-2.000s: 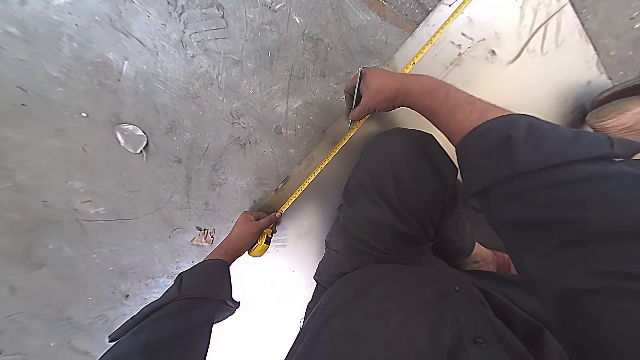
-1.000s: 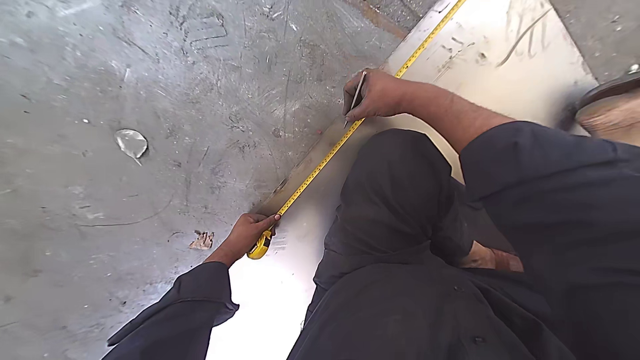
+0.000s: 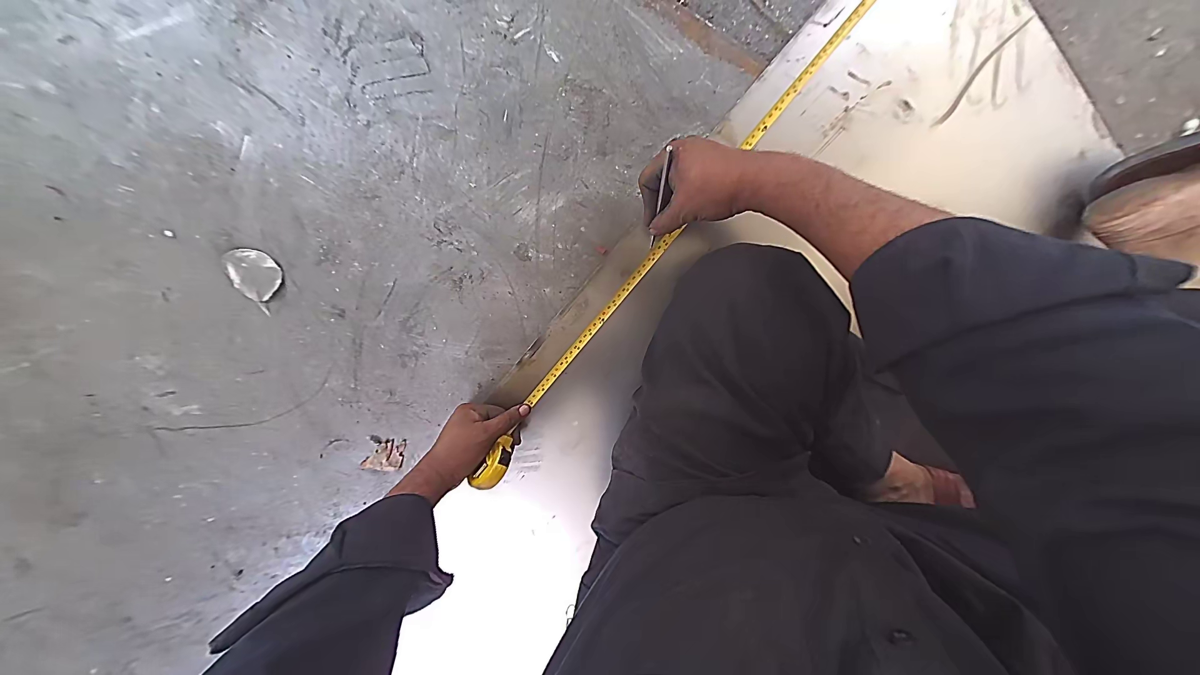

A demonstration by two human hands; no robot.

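Observation:
My left hand [image 3: 478, 439] grips a yellow tape measure [image 3: 491, 463], its thumb on the blade close to the case. The yellow blade [image 3: 600, 321] is drawn out diagonally to the upper right along the edge of a pale, smooth sheet [image 3: 947, 103], and runs out of view at the top. Higher up, my right hand [image 3: 689, 187] holds a thin metallic marking tool [image 3: 664, 183], whose exact kind I cannot tell. The tool's tip points down at the blade's edge; whether it touches the sheet is not clear. Part of the blade passes beneath my right hand and wrist.
The sheet lies on a scuffed grey floor [image 3: 281, 169]. A flattened shiny scrap [image 3: 254, 274] and a small brownish scrap [image 3: 384, 455] lie to the left. My dark-clothed knee [image 3: 750, 337] is bent over the sheet. A foot in a sandal [image 3: 1148, 202] shows at the right edge.

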